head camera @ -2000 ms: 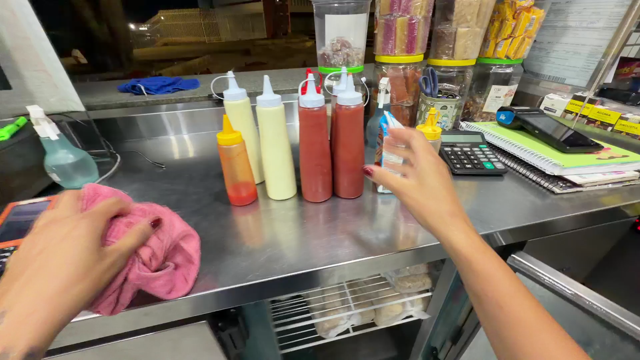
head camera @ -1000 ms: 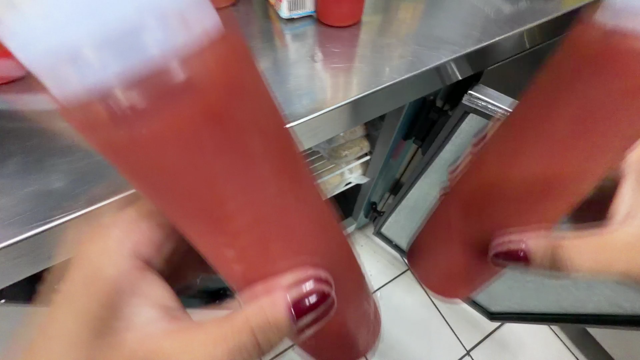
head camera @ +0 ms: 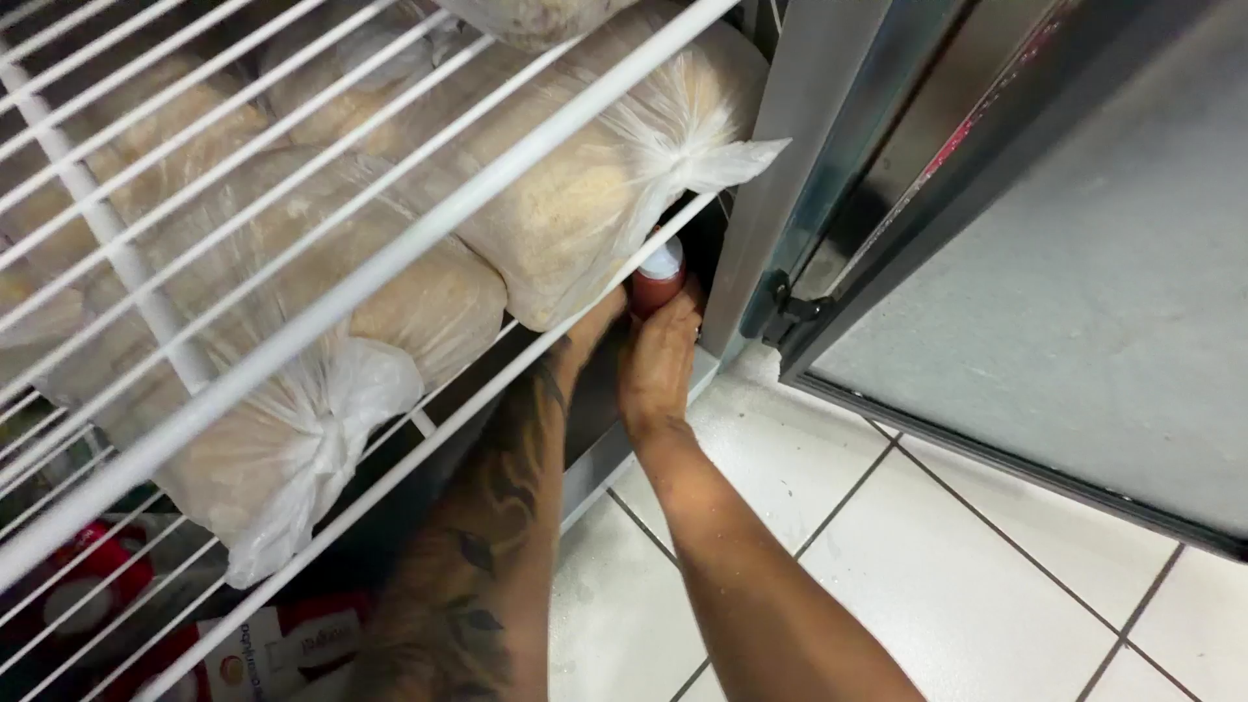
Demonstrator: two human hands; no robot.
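Both my hands reach low into the open fridge, near its right wall and below the wire shelf. My right hand (head camera: 663,361) is around a red sauce squeeze bottle (head camera: 659,289) with a white top; the bottle's lower part is hidden behind my fingers. Just left of it, my left hand (head camera: 597,317) is mostly hidden behind the shelf's edge and a bag, so what its fingers hold does not show. Only one bottle can be made out.
Knotted plastic bags of pale food (head camera: 575,214) lie on the white wire shelf (head camera: 390,278) above my hands. Red and white packages (head camera: 283,648) are at the lower left. The fridge door (head camera: 1033,292) stands open at the right, over the white tiled floor (head camera: 877,517).
A second ago each hand held a red sauce bottle in front of the counter. Now both hands are inside the fridge, low down. The view has moved down and close to the shelves.
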